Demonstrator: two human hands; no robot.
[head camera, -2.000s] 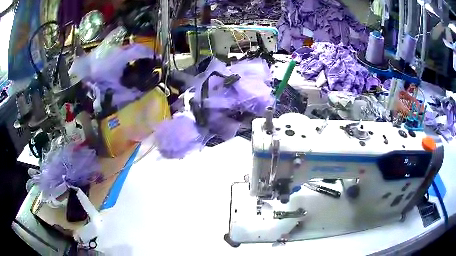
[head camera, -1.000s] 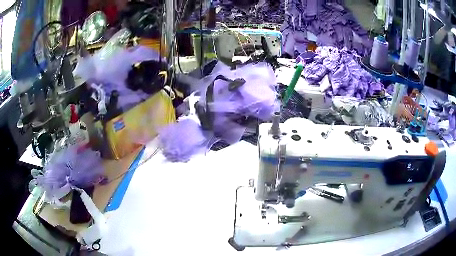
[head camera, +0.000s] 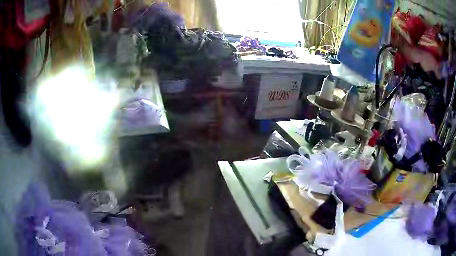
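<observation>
No hand shows in the head view. A puffy lilac tulle bunch with pale loops sits on a brown board at the table's left end. A pale strip hangs down from it beside a dark piece. Small scissor handles show at the near edge. A yellow box with a small blue label stands to the right, with more lilac tulle above it. A blue strip lies on the white table. The sewing machine is out of view.
More lilac tulle is heaped at the lower left. Thread cones stand on round plates. A white box marked WDS is under the far table. Dark floor lies between. A bright glare hides part of the left side.
The view has swung far to the left. The sewing machine has left the picture, and the tulle bunch and yellow box now appear at the right. The floor and far table have come into view.
</observation>
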